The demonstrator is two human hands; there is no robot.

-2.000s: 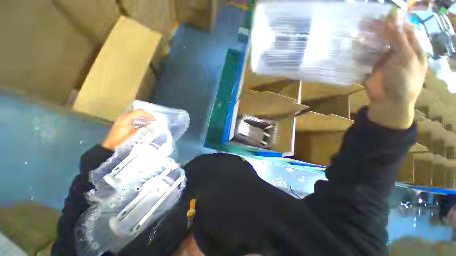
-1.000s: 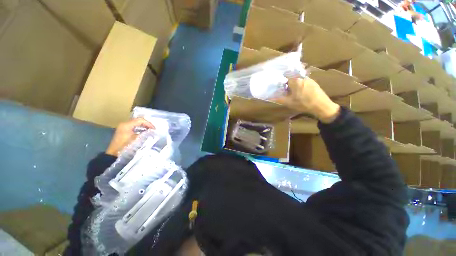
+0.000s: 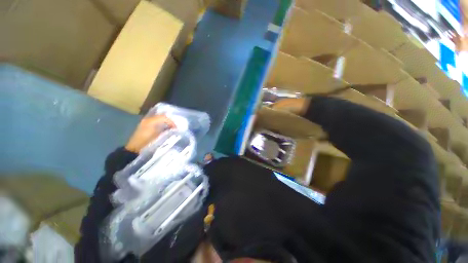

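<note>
My left hand [image 3: 152, 132] is shut on several bagged white devices [image 3: 161, 200] in clear air column bags, held against the left side of my body. My right hand [image 3: 290, 105] is partly hidden inside a small open carton [image 3: 303, 121] by the green-edged bench. It is on another clear bagged unit [image 3: 277, 94], of which only a shiny edge shows. Its fingertips are hidden. In the nearer carton a bagged unit [image 3: 270, 147] sits, seen end-on as a shiny oval.
More open cartons with raised flaps [image 3: 367, 61] stand in rows to the right. A large brown carton with a flap [image 3: 136, 56] stands at the upper left on the blue floor [image 3: 213, 56]. Cloudy bagged items [image 3: 51, 246] lie at the lower left. The bench has a green edge [image 3: 244, 100].
My right hand has lowered the bagged unit from above the cartons into the second carton. My left hand keeps its hold. The view has shifted a little.
</note>
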